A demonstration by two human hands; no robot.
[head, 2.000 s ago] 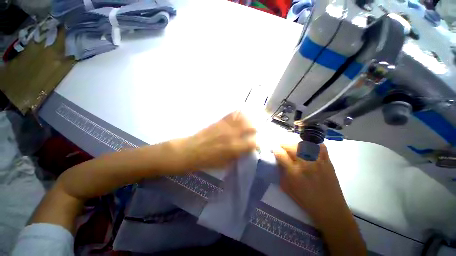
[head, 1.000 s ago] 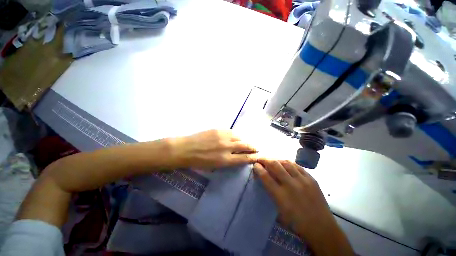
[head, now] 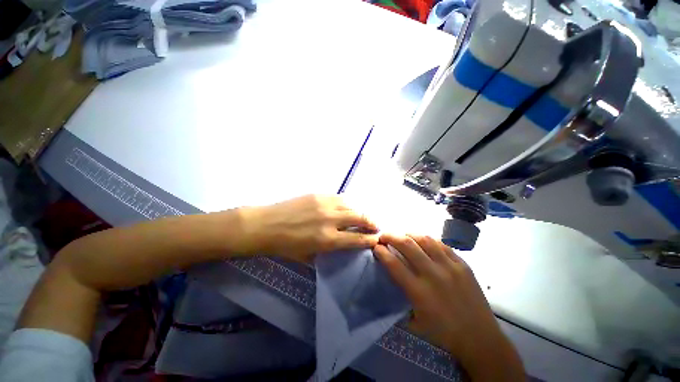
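Observation:
A pale blue-grey cloth piece [head: 354, 295] hangs from my fingertips over the table's front edge, its lower part folded or turned. My left hand [head: 309, 227] grips its upper edge from the left. My right hand [head: 432, 280] grips it from the right, the fingertips of both hands close together. The white sewing machine head [head: 514, 89] with a blue stripe stands just beyond my hands. Glare hides the cloth's far end and the area under the needle.
Tied blue-grey bundles [head: 160, 30] lie at the table's far left, beside a brown sheet [head: 41, 104]. A ruler strip [head: 119, 186] runs along the table's front edge. Grey-blue panels [head: 224, 339] lie below the edge. Red fabric [head: 410, 7] shows behind the table.
My hands came together at the cloth's upper edge, away from the needle area, and have since stayed close. The cloth's hanging part has turned and folded. A bluish patch now shows behind the machine head.

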